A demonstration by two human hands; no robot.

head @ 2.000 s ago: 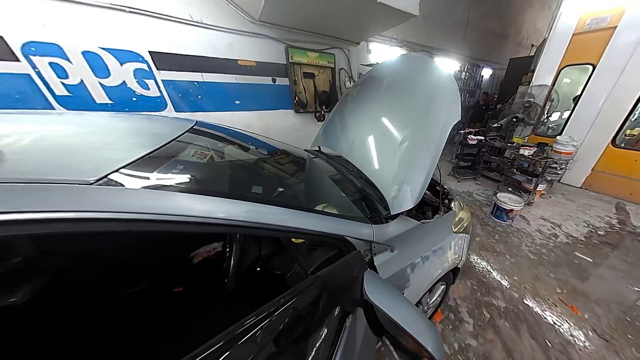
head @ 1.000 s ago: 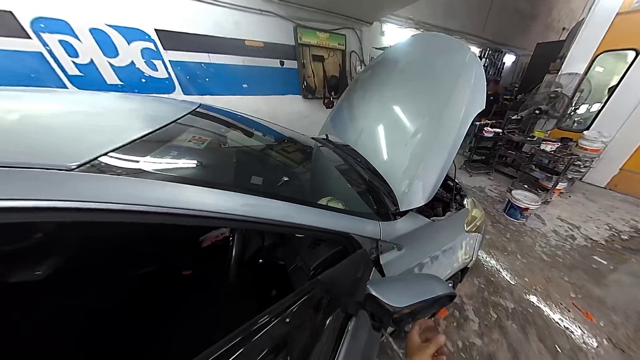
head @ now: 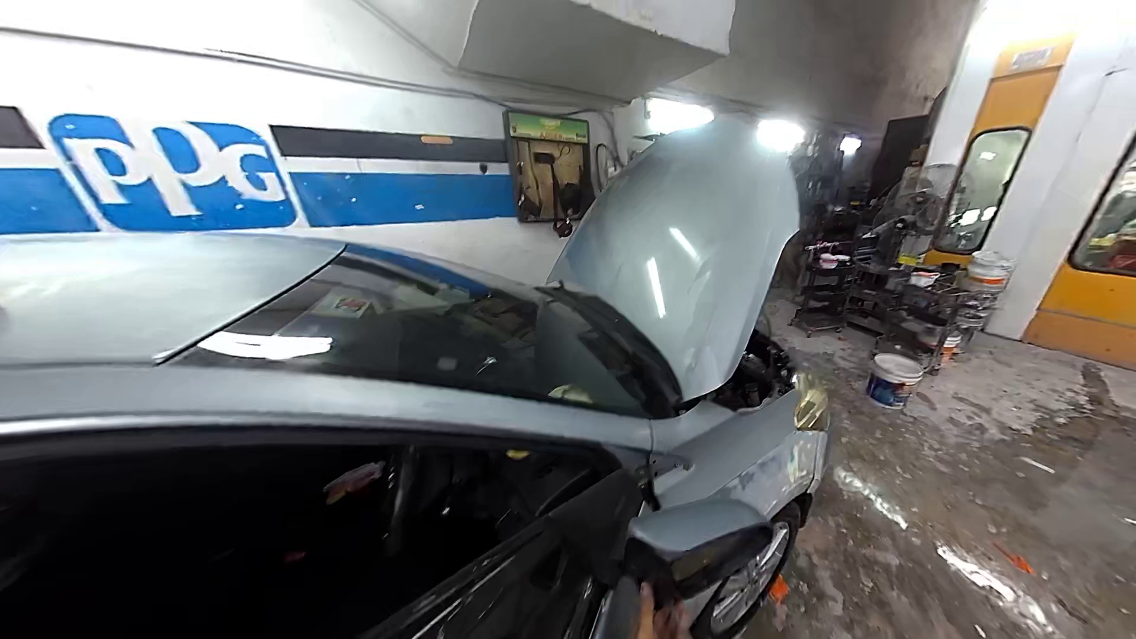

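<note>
A hand, apparently my right hand (head: 664,617), shows at the bottom edge, just below the car's side mirror (head: 701,537). Only some blurred fingers are visible, and whether they touch the mirror or hold anything cannot be made out. My left hand is out of view. The mirror stands out from the silver-grey car beside its dark door window frame (head: 532,568). Past it lie the front fender (head: 737,461), with dull patches, and the headlight (head: 810,404). The hood (head: 683,248) is raised over the engine bay (head: 754,373).
Beyond the car's front, a paint bucket (head: 894,382) stands on the wet-looking floor (head: 932,479). Shelved carts (head: 825,284) with containers and a fan (head: 919,200) are behind it, near a white and orange booth wall (head: 1056,306). A cabinet (head: 548,169) hangs on the painted wall.
No hand shows in the oldest frame. One second ago a hand was under the mirror's outer part; now it is lower, by the mirror's base.
</note>
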